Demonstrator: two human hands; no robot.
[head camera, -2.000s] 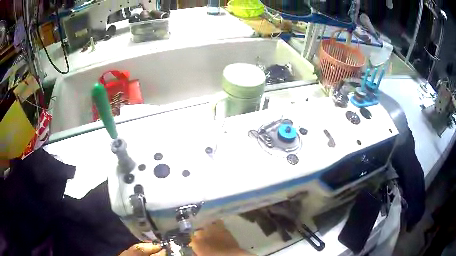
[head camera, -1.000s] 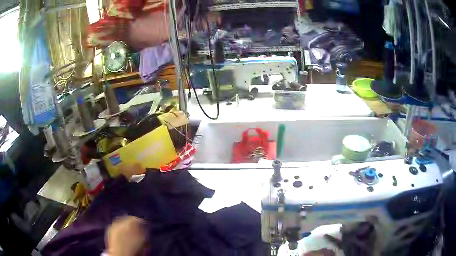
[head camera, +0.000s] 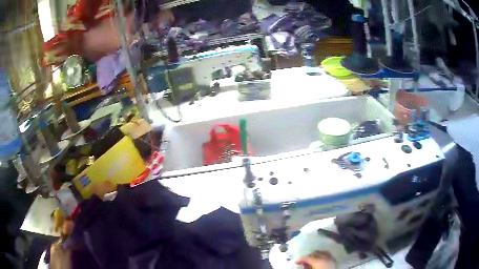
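Dark purple to near-black cloth lies spread left of the white sewing machine head, up to its needle end. My right hand shows under the machine arm at the bottom edge, cut off and blurred; whether it holds anything is hidden. A blurred skin-toned shape at the lower left, beside the cloth, may be my left hand; its fingers cannot be made out.
Behind the machine is a white trough with a red bag and a pale green lidded mug. A yellow box stands at the left. Thread cones stand at the upper right. A black looped handle is under the arm.
The view first swung left and up from the machine, then partly back right. The hand over the cloth is no longer there. My right hand now shows under the arm, away from the needle.
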